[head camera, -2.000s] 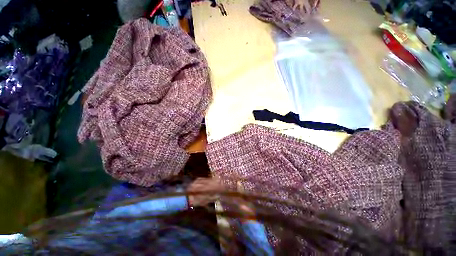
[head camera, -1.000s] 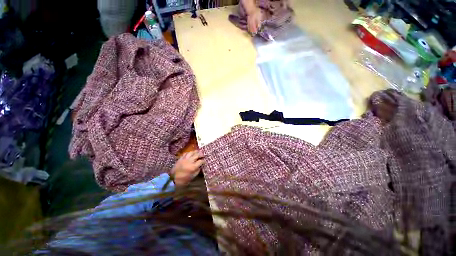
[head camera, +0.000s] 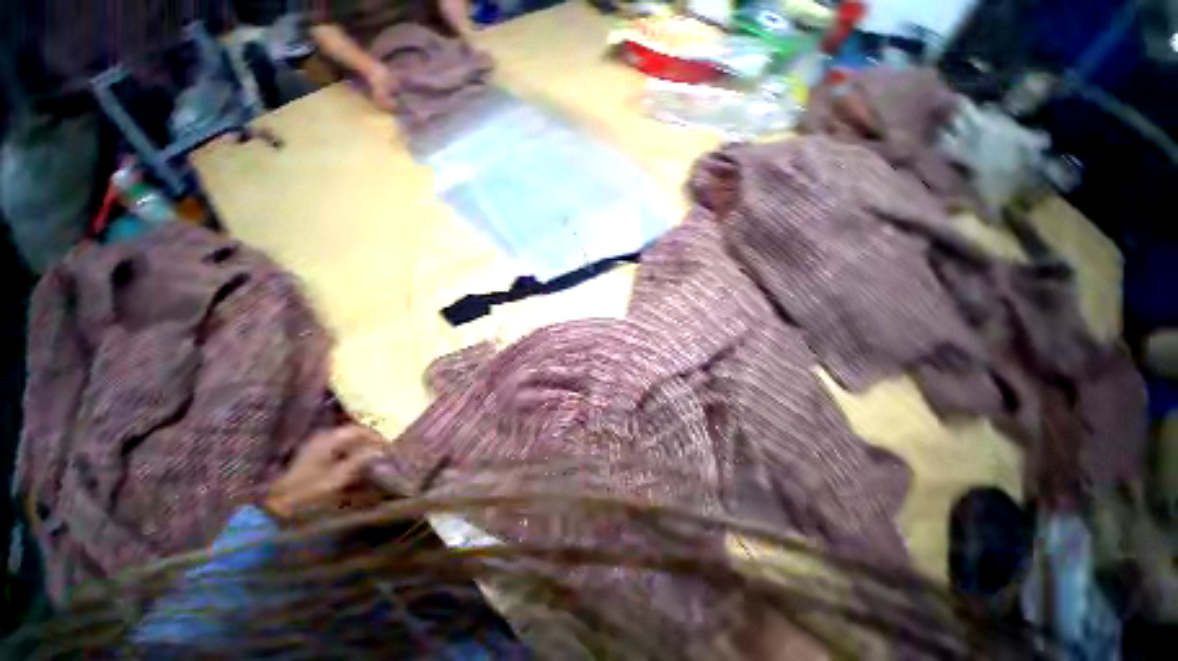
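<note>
A pink-mauve tweed jacket (head camera: 581, 400) lies spread on the pale yellow table (head camera: 297, 194) in front of me. My left hand (head camera: 330, 471), in a blue sleeve, pinches the jacket's left edge at the table's near left side. Blurred brown strands cross the lower view. My right hand is not clearly seen; a blurred skin-coloured patch shows at the bottom edge, partly behind the strands. A black fabric strip (head camera: 536, 287) lies just beyond the jacket.
A heaped tweed jacket (head camera: 168, 375) is at the left table edge. Clear bags (head camera: 556, 194) lie mid-table. Another person's hands hold tweed (head camera: 433, 78) at the far side. More tweed (head camera: 827, 245) lies right. A black bundle (head camera: 988, 536) is near right. Red and green clutter stands far side.
The view has swung right, showing more of the table's right side. My left hand, blurred earlier, now holds the jacket's edge, which has lifted and bunched; the cloth is rearranged.
</note>
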